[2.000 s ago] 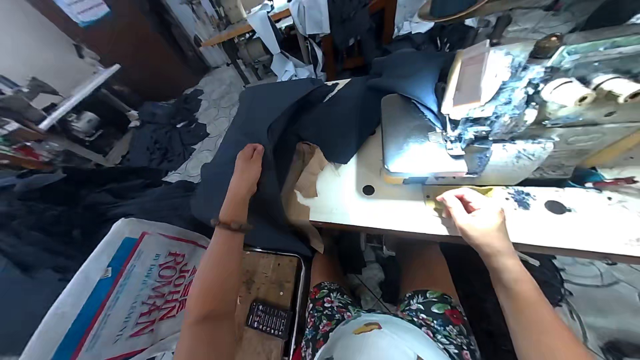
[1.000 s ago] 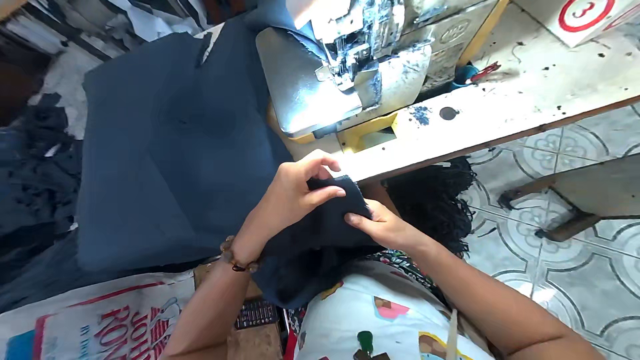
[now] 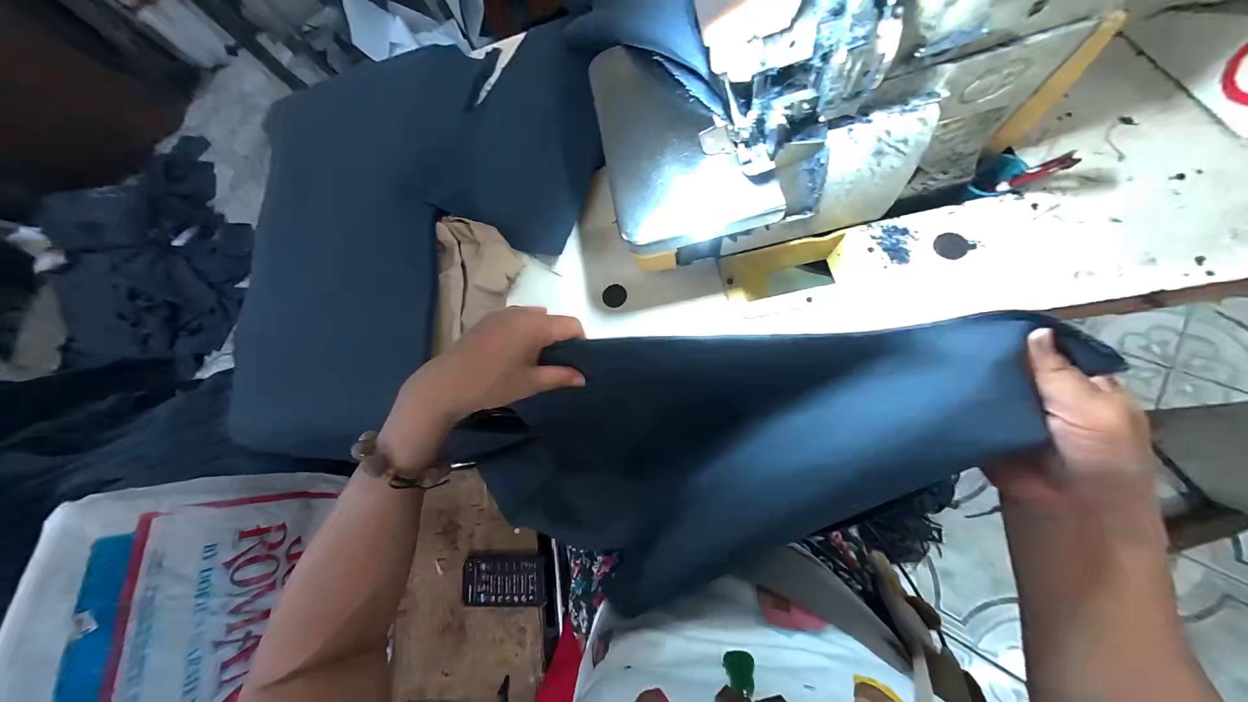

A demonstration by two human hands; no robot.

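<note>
A piece of dark navy fabric (image 3: 780,429) is stretched between my two hands, over my lap and along the table's front edge. My left hand (image 3: 497,366) pinches its left end between thumb and fingers. At the right end, my right hand (image 3: 1082,400) grips a folded edge, slightly blurred. Beyond the cloth stands an industrial sewing machine (image 3: 780,117), its lamp shining on the metal plate (image 3: 673,166). More navy fabric (image 3: 341,253) drapes over the table's left side and up behind the plate.
A tan paper or cloth piece (image 3: 473,273) lies beside the draped fabric. The white tabletop (image 3: 1082,244) carries a small blue holder (image 3: 994,174) with red-handled tools. At lower left are a printed sack (image 3: 214,595) and a remote control (image 3: 504,580) on a wooden surface. Dark scraps (image 3: 146,263) cover the floor.
My hands were close together on a bunched dark piece; now they are wide apart with the cloth spread between them. The right hand has moved right.
</note>
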